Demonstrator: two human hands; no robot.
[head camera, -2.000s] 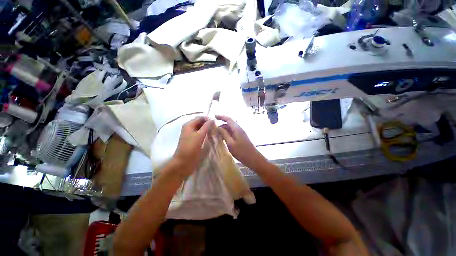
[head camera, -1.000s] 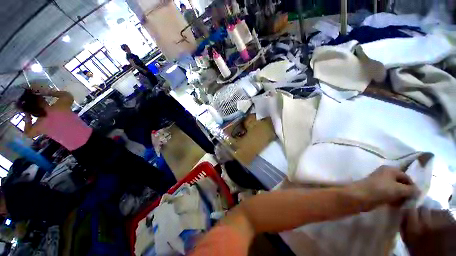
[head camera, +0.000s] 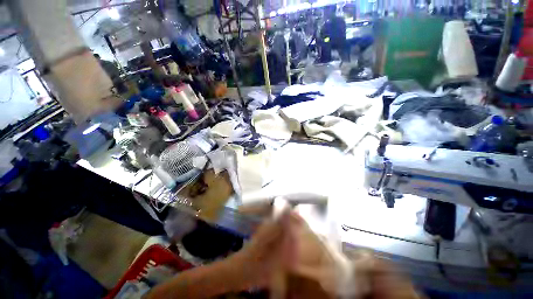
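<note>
The cream garment piece (head camera: 330, 222) is raised in front of me at the bottom centre, blurred by motion. My left hand (head camera: 277, 239) pinches its upper edge, with the fingertips together near a pale fold. My right hand (head camera: 377, 277) is low at the right side of the cloth, strongly blurred, and its fingers cannot be made out. The white sewing machine (head camera: 426, 175) stands to the right; its needle area (head camera: 387, 195) is away from both hands.
A white fan (head camera: 178, 160) and thread cones (head camera: 166, 121) stand at left. Cream pieces (head camera: 274, 125) are heaped behind the table. A dark phone (head camera: 440, 217) lies under the machine head. A red crate (head camera: 149, 266) is at lower left, and a blue-capped bottle (head camera: 497, 131) is behind the machine.
The view has swung left, then back right and up, bringing the machine back into the picture. The hands and the garment are now nearer the camera, lifted off the table.
</note>
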